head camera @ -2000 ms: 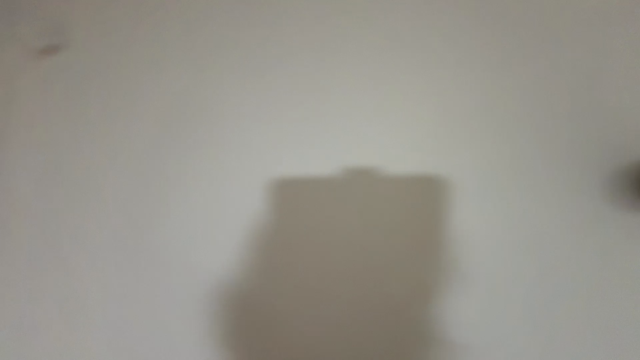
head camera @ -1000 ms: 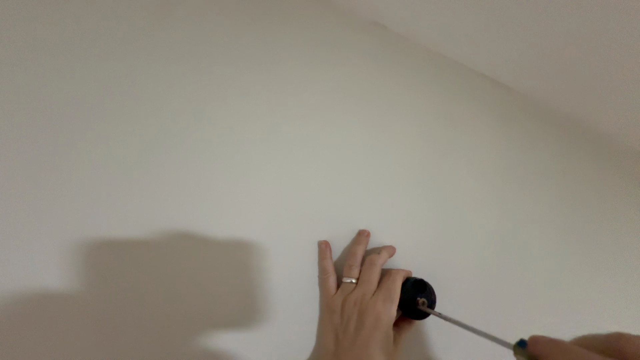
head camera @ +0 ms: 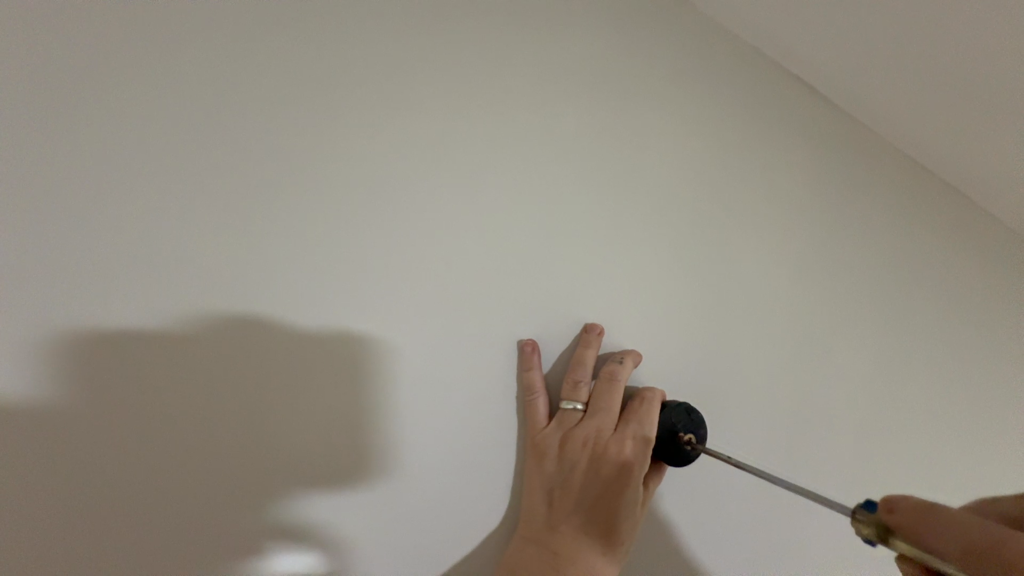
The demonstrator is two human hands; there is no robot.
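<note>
Against a pale wall, my left hand [head camera: 588, 464], with a silver ring on one finger, grips a small round black fitting [head camera: 680, 434] between thumb and index finger; its other fingers are spread on the wall. A brass-coloured screw head [head camera: 689, 440] shows in the fitting's face. At the lower right edge my right hand [head camera: 952, 532], partly out of view, holds a screwdriver by its translucent handle with a blue collar [head camera: 868, 522]. The long metal shaft [head camera: 776, 480] runs left and its tip meets the screw.
The plain wall [head camera: 400, 200] fills most of the view. A sloping ceiling or adjoining surface [head camera: 920, 72] meets it along a diagonal edge at the upper right. A broad dark shadow [head camera: 200, 432] lies on the wall at the lower left.
Two seconds ago only wall and shadow showed clearly; the view has since shifted, with both hands, the fitting and the screwdriver in it. Over the last second their arrangement looks much the same.
</note>
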